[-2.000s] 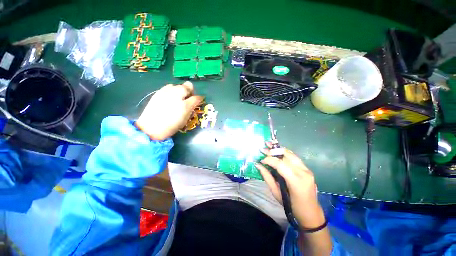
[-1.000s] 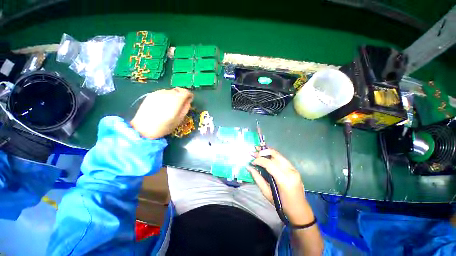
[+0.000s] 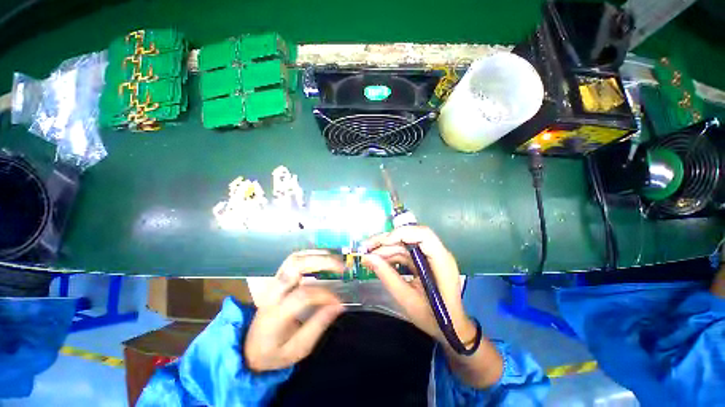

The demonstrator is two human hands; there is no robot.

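Observation:
A green PCB panel (image 3: 350,219) lies at the bench's near edge, partly washed out by glare. My left hand (image 3: 298,306) is at its near left side, fingertips at a small orange-yellow flexible circuit (image 3: 351,257) on the panel's near part. My right hand (image 3: 421,278) holds the soldering iron (image 3: 397,208) like a pen, its tip pointing up and away from the panel, while the thumb and finger reach the same small piece. Whether either hand pinches it is hard to tell. Loose flexible circuits (image 3: 253,200) lie left of the panel, whitened by glare.
Green panels with yellow strips (image 3: 147,79) and bare panels (image 3: 245,79) are stacked at the back left, beside plastic bags (image 3: 67,111). A fume fan (image 3: 375,119), white tub (image 3: 493,99) and soldering station (image 3: 580,131) stand behind. A cable (image 3: 540,215) crosses the bench at right.
My left hand has moved from the loose circuits to the panel's near edge. My right hand still holds the iron, with its fingers now closer to the left fingertips. The view has shifted.

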